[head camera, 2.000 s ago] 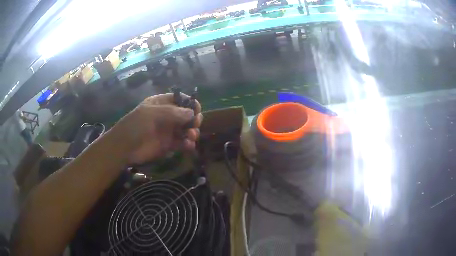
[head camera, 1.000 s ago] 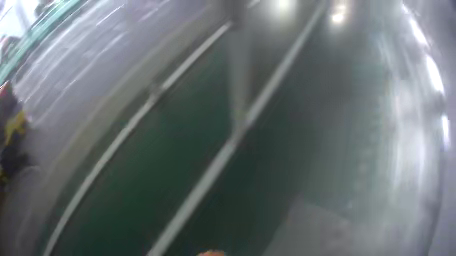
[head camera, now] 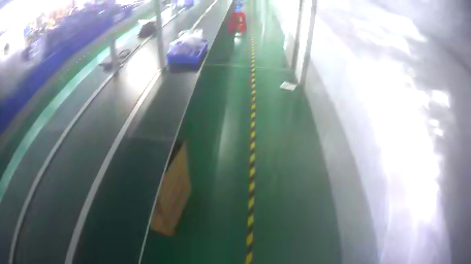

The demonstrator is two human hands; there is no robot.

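Neither of my hands is in the picture. Nearest in front of me are the green floor (head camera: 217, 206) and, at its left, a long dark green bench or conveyor (head camera: 124, 201) with pale lines along it. A brown cardboard box (head camera: 174, 193) stands by the bench edge, low in the view. A blue bin (head camera: 187, 53) with pale, bag-like contents sits on the bench further off.
Yellow-black floor tape (head camera: 252, 154) runs straight ahead. A red object (head camera: 238, 22) stands far down the aisle. A pale post (head camera: 304, 44) rises right of the tape, with a small white item (head camera: 288, 86) near its foot. Glare covers the right side.
The view has swung away from the fan guard and orange ring to the aisle. The left hand with a small dark part has left the picture. The blur is less than one second ago.
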